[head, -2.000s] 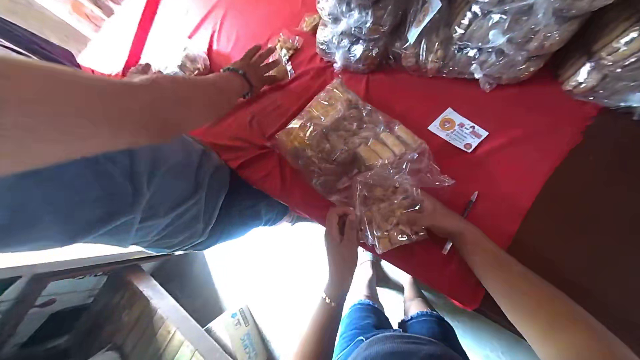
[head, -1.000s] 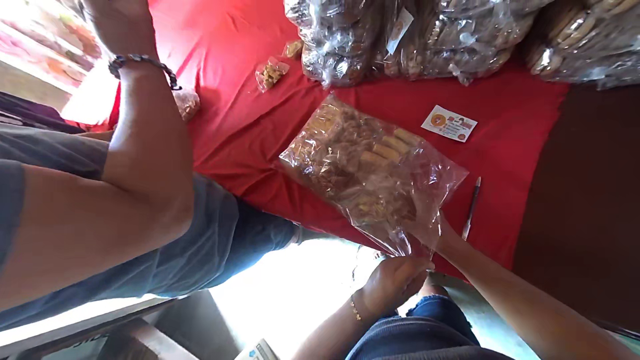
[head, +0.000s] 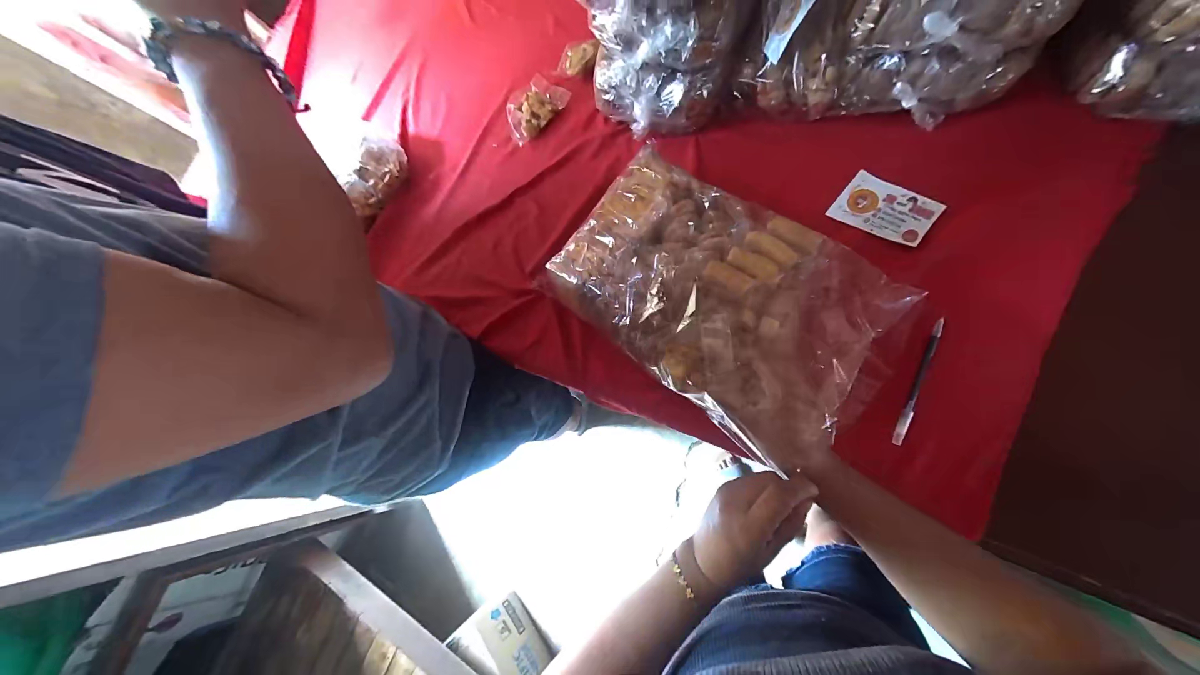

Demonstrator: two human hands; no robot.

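Note:
A large clear plastic bag (head: 656, 272) of packaged snacks, some like yellow rolls, lies on the red tablecloth. My left hand (head: 755, 520), with a thin gold bracelet at its wrist, pinches the bag's open edge near the table's front. My right hand (head: 764, 375) is inside the bag, seen through the film among the small packs; the plastic and glare blur its fingers, so whether it grips a pack is unclear.
A pen (head: 919, 380) and a printed card (head: 886, 208) lie to the right. Filled bags (head: 844, 56) line the back. Small snack packs (head: 536, 109) lie behind left. Another person's arm (head: 272, 178) reaches over the left side. A carton (head: 503, 637) stands below.
The small filled pack that was at the bag's mouth is no longer outside it; my right hand has gone into the bag. My left hand has moved to its edge. The other person's arm has swung away leftward.

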